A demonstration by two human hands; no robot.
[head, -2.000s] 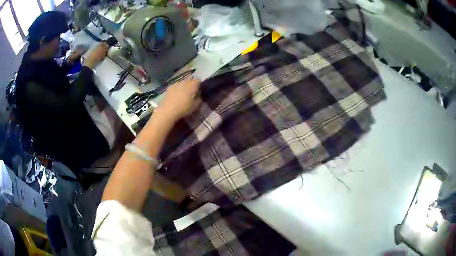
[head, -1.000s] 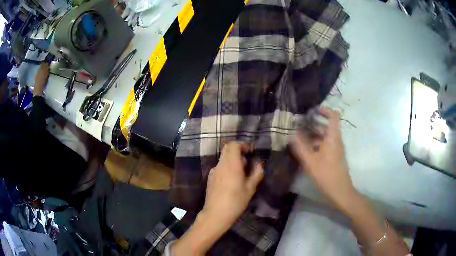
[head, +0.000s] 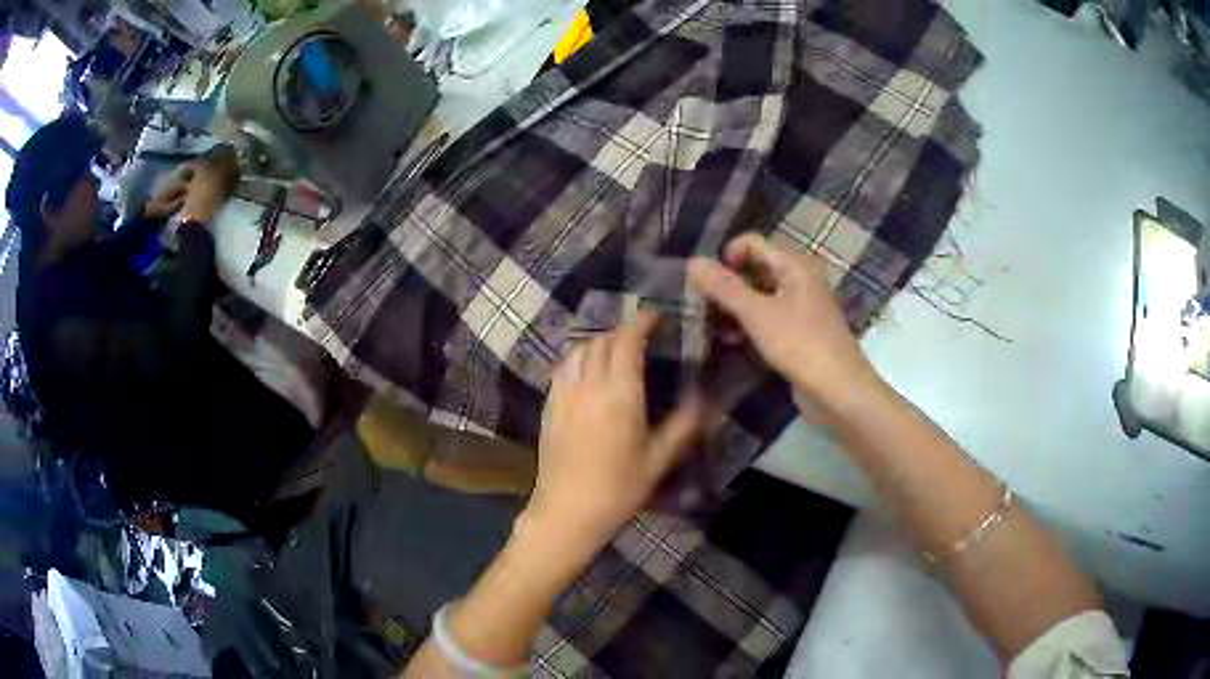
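Note:
A large dark, grey and cream plaid garment panel [head: 531, 199] lies spread on the white table, with frayed threads at its right edge. My left hand [head: 604, 411] lies on the lower middle of the panel, fingers bent and thumb blurred; its hold on the cloth is unclear. My right hand [head: 783, 305] pinches the panel's cloth between thumb and fingers at a raised fold, just right of my left hand. More plaid cloth [head: 677, 597] hangs below the table edge over my lap.
The lit machine plate [head: 1174, 338] is at the right edge of the white table [head: 1048, 265]. A grey-green machine head [head: 325, 93] stands at the upper left, with dark scissors [head: 319, 265] partly under the panel. Another person [head: 120, 318] in dark clothes sits at the left. A yellow-black edge [head: 573, 36] shows behind the cloth.
The panel has been spread out to the left and covers most of the black, yellow-striped surface. My right hand has moved left and up to a fold; my left hand stays low on the cloth.

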